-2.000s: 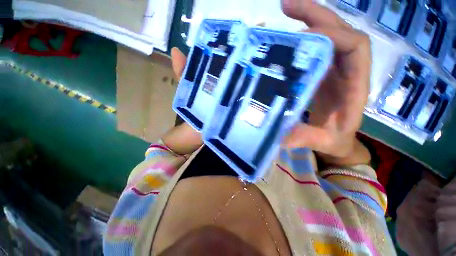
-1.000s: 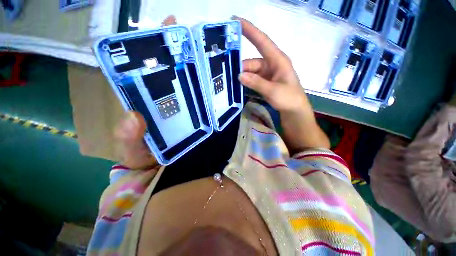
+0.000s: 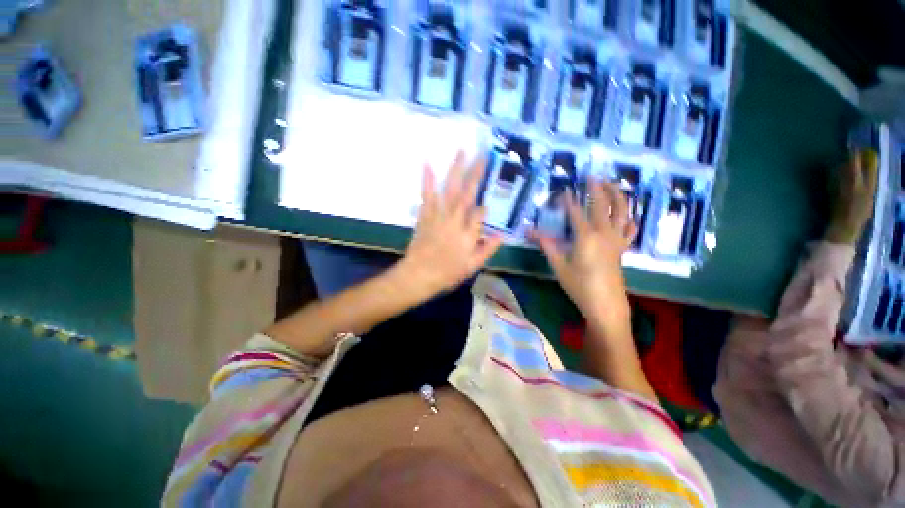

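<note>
Two pale blue-white plastic housings with black inner pads, a left one (image 3: 508,185) and a right one (image 3: 563,177), lie side by side in the front row on a white sheet (image 3: 347,159). My left hand (image 3: 452,228) is flat with fingers spread at the left housing's left edge. My right hand (image 3: 592,238) is slightly blurred, fingers apart, over the right housing's lower part and partly over its neighbour. Neither hand lifts a housing; whether the fingertips press on them is unclear.
Rows of similar housings (image 3: 513,74) fill the sheet's back and right. Tan cardboard (image 3: 99,119) at left bears loose housings (image 3: 169,81). The green bench (image 3: 764,149) shows at right. Another person's hand (image 3: 850,198) is at a filled tray (image 3: 873,238) at far right. A cardboard box (image 3: 203,308) stands below.
The two housings, held up in both hands before, now lie on the sheet. My hands have moved forward and opened. The view has shifted to show more of the rows.
</note>
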